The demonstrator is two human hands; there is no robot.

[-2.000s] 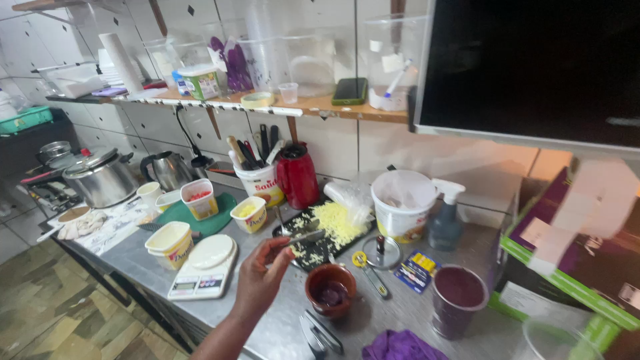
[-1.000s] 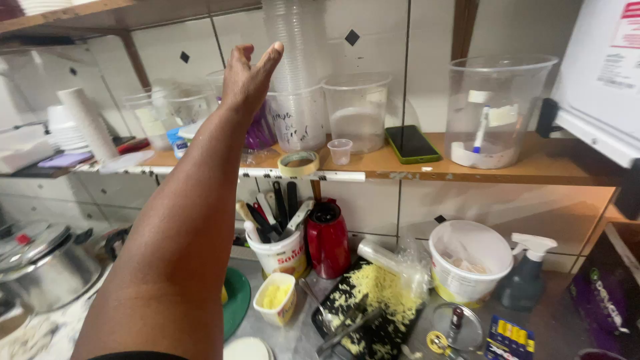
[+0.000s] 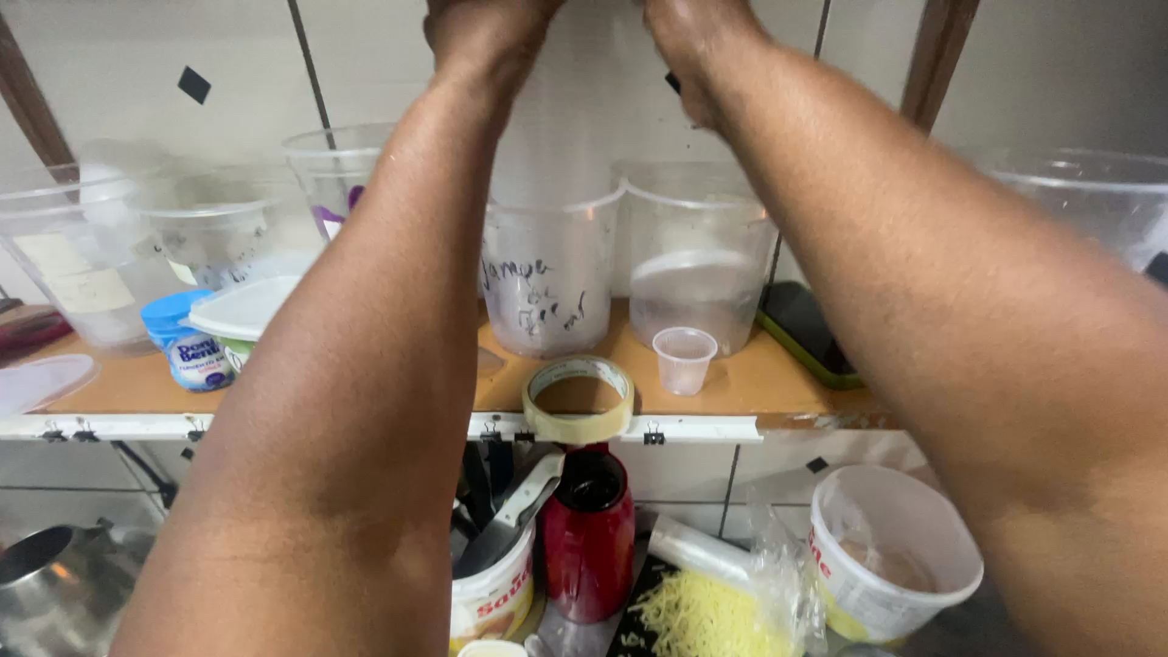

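Both arms reach up over the wooden shelf. My left hand [image 3: 493, 27] and my right hand [image 3: 698, 41] are cut off by the top edge, one on each side of a tall translucent plastic stack [image 3: 584, 109]. Their fingers are out of sight, so whether they grip it does not show. The stack rises from a clear plastic container with handwriting [image 3: 547, 283]. Beside that stands another clear container [image 3: 698, 265], with a small plastic cup [image 3: 683, 360] before it. A roll of tape [image 3: 578, 401] lies at the shelf's front edge.
Along the shelf [image 3: 438, 392] are a blue-lidded jar [image 3: 187, 342], a dark phone in a green case [image 3: 808, 333] and more clear tubs. Below stand a red thermos [image 3: 591, 538], a tub of knives and spatulas [image 3: 497, 589], grated yellow food [image 3: 698, 616] and a white bucket [image 3: 890, 557].
My left hand has gone from above the counter up to the plastic stack over the shelf. My right arm has come into view, raised beside it. The view has tilted up and closer to the shelf.
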